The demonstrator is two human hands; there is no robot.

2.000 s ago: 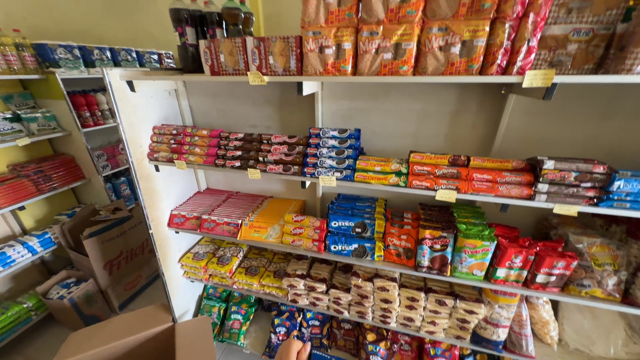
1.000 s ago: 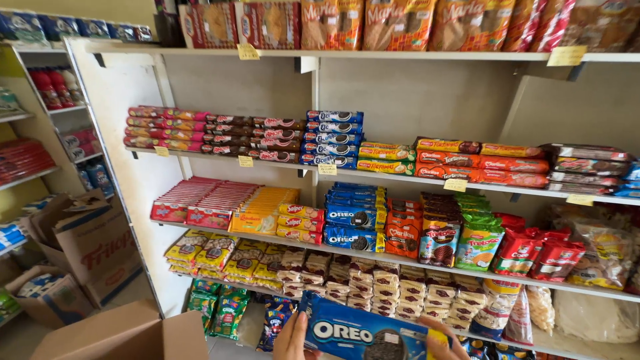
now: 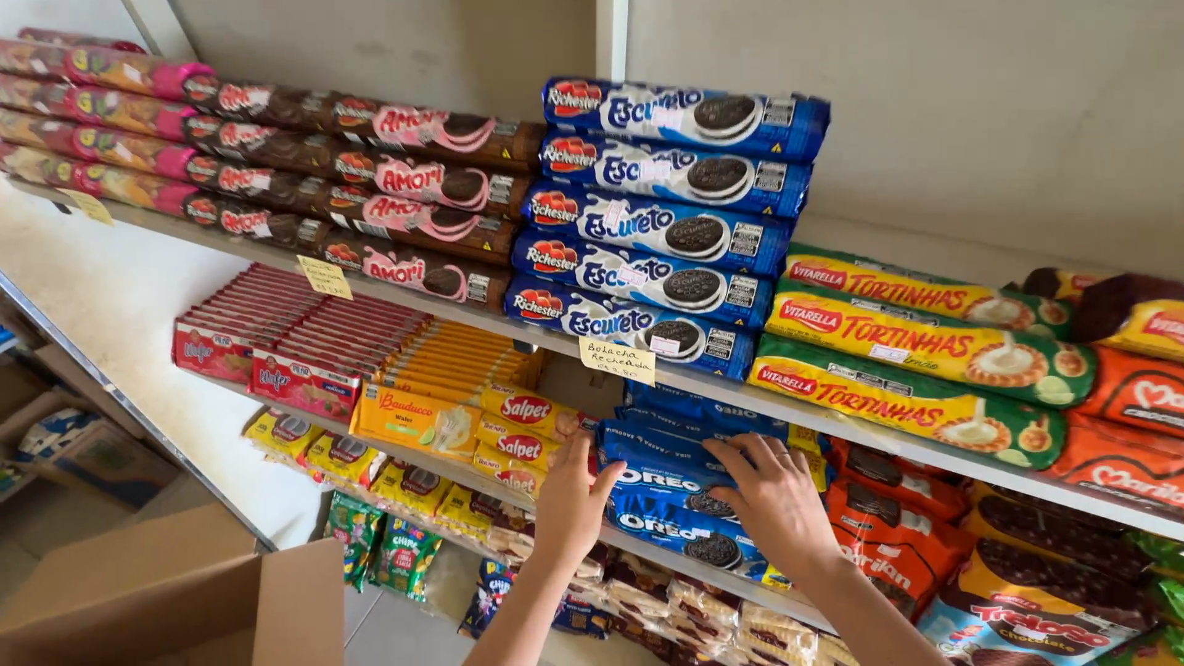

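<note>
Blue Oreo cookie packs are stacked on the second shelf, just below the shelf edge with the yellow price tag. My left hand touches the stack's left end, thumb apart from the fingers, beside the yellow Salpet packs. Over the stack's right part lies my right hand, fingers bent onto the upper packs, a ring on one finger. Whether either hand grips a pack cannot be told. To the right are red-orange cookie packs. Blue Escureto rolls stand piled on the shelf above.
An open cardboard box stands at lower left. The upper shelf edge runs above my hands, carrying Amori rolls and Tortinhas packs. Red wafer packs lie left; bagged cookies fill the shelf below.
One second ago my hands held an Oreo pack low in front of the shelves; now both are at the Oreo stack on the shelf. The view has moved much closer.
</note>
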